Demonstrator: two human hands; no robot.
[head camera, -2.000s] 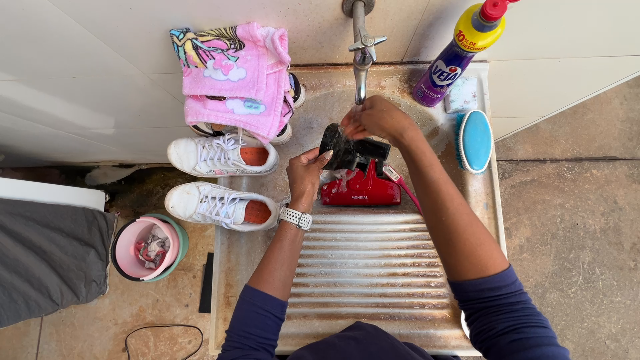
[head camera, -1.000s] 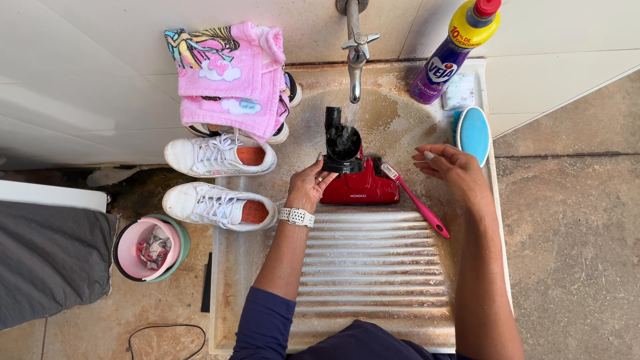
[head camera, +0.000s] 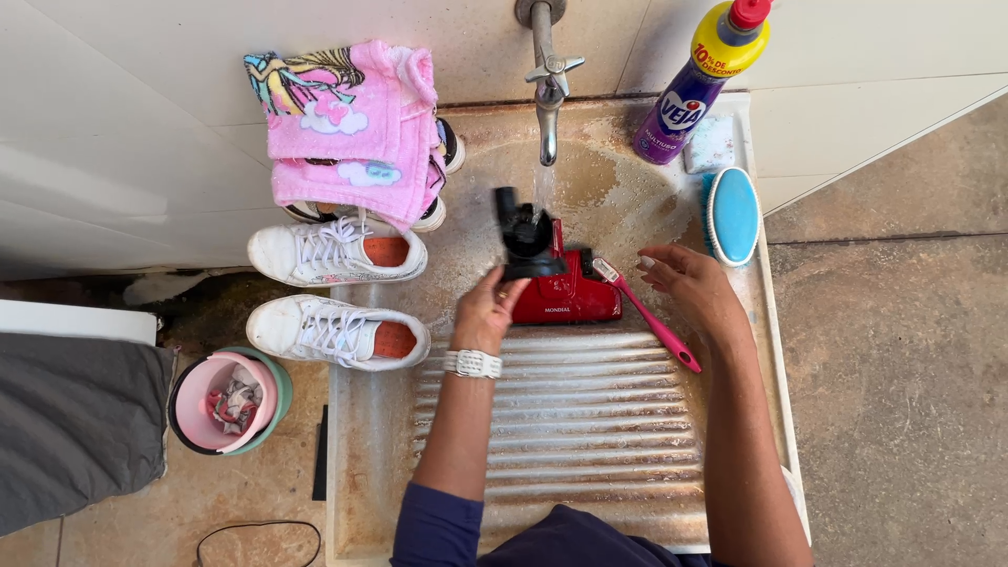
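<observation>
My left hand grips the lower edge of a black plastic vacuum cleaner part, slightly blurred, with a round cup and a short tube. Water from the metal faucet runs into its cup. Behind and below it, a red vacuum floor head lies in the wash basin. A pink-handled brush leans with its white head against the red head's right end. My right hand is empty, fingers apart and slightly bent, between that brush and a blue oval scrubbing brush on the basin's right edge.
White sneakers and a pink printed towel over another pair of shoes line the left side. A purple cleaner bottle and a pale soap bar stand at the back right. Nested buckets holding cloths sit on the floor left of the ribbed washboard.
Two seconds ago both hands were at the black part; my right hand has since moved away to the right. My left hand still holds the part, and water now falls into its cup.
</observation>
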